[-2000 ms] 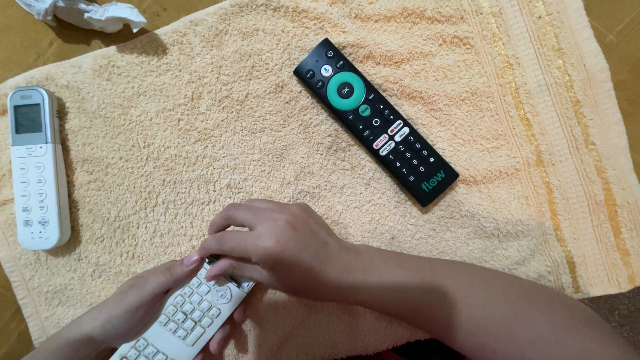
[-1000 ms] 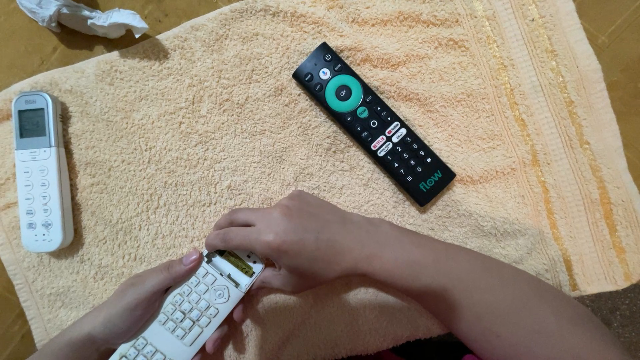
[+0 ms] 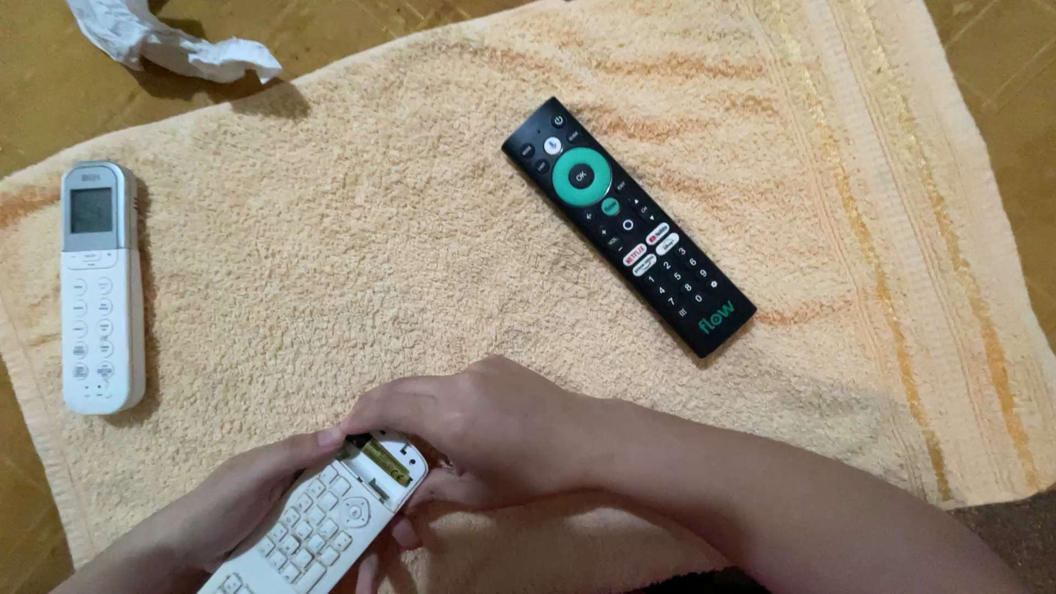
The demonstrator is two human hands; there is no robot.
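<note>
A white remote control with many buttons (image 3: pixel 309 536) lies tilted at the bottom, its upper end uncovered to show an open battery compartment. Inside the compartment sits a gold-coloured battery (image 3: pixel 386 460). My left hand (image 3: pixel 239 495) grips the remote's body from the left, the thumb near the compartment's edge. Over the remote's upper end, my right hand (image 3: pixel 487 429) holds it, index finger at the compartment's left corner and the other fingers at its right side. Whether the right fingertips hold a small part is hidden.
A black remote control with a green ring (image 3: pixel 631 227) lies right of centre on a peach towel (image 3: pixel 330 247). At the left is a white air-conditioner remote with a small screen (image 3: pixel 103 305). Crumpled white tissue (image 3: pixel 190 49) rests beyond the towel's upper left edge.
Two seconds ago my right fingers covered the battery compartment; they have shifted toward its edges, and the battery now shows. My left hand has kept its hold on the white remote.
</note>
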